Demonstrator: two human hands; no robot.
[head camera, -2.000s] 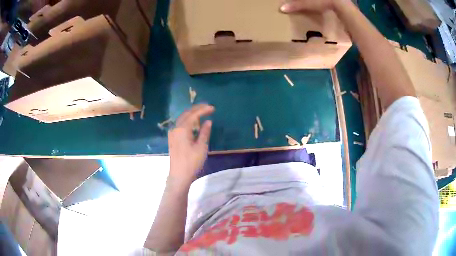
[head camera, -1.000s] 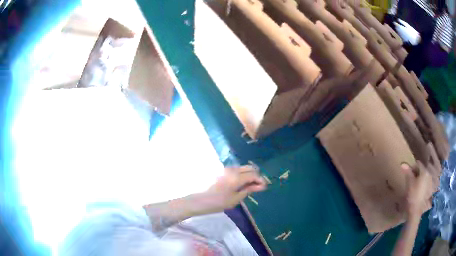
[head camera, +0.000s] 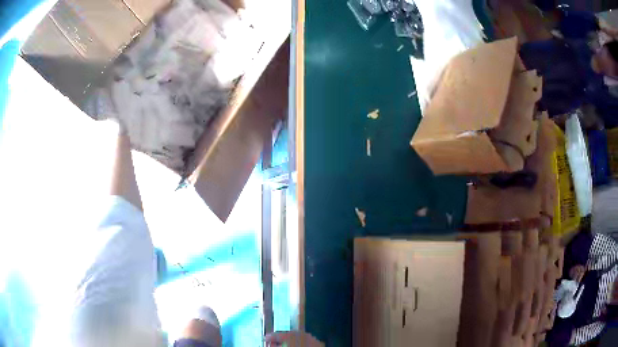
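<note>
A large open shipping carton (head camera: 234, 162) below the bench at the upper left holds whitish plastic-wrapped items (head camera: 169, 88). My left forearm (head camera: 124, 169) reaches up beside its near corner; the hand is lost in glare, so its hold cannot be told. My right hand (head camera: 293, 339) shows only in part at the bottom edge, by the bench's wooden edging; its fingers are unclear. An erected carton (head camera: 406, 291) stands on the green bench at the bottom, with a row of others (head camera: 505, 284) beside it.
A small open box (head camera: 467, 101) with a dark cord sits beyond on the green bench top (head camera: 339, 169). Cardboard scraps (head camera: 360, 215) lie around. Shiny small bags (head camera: 386, 13) are at the top. A yellow crate (head camera: 562, 183) and a person in striped sleeves (head camera: 600, 257) are at the right.
The view has swung left, bringing the shipping carton and small open box into fuller view. My left arm has moved to the shipping carton. My right hand has dropped to the bottom edge.
</note>
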